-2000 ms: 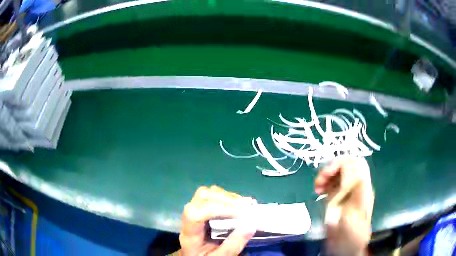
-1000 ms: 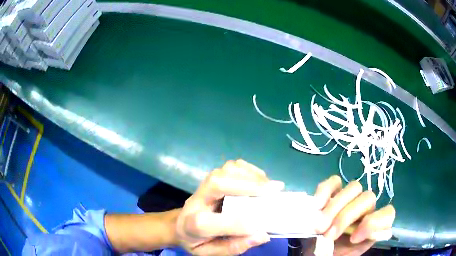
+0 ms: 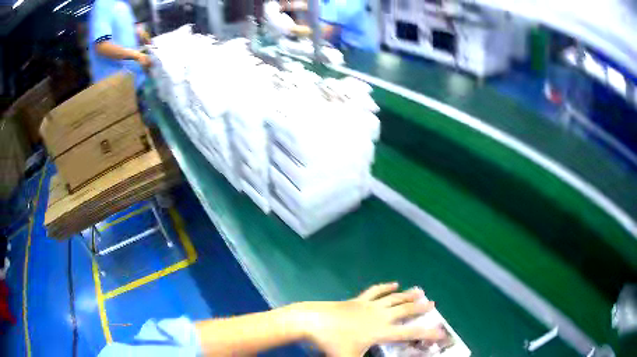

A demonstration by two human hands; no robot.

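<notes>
A white retail box is at the bottom edge, low over or on the green bench. My left hand reaches in from the lower left and lies over the box with its fingers spread across the top. Whether the fingers grip it is hard to tell. My right hand is not in view. Stacked finished boxes stand in tall white piles along the bench, farther away and to the left. They look blurred.
The green belt runs on the right behind a grey rail. A liner strip lies at lower right. Brown cardboard is stacked on a metal stand at left. A person in blue stands beyond it; others are behind the belt.
The view has swung left to the stacks. My left hand has changed from holding the box at its end to lying spread over a box. My right hand has left the picture.
</notes>
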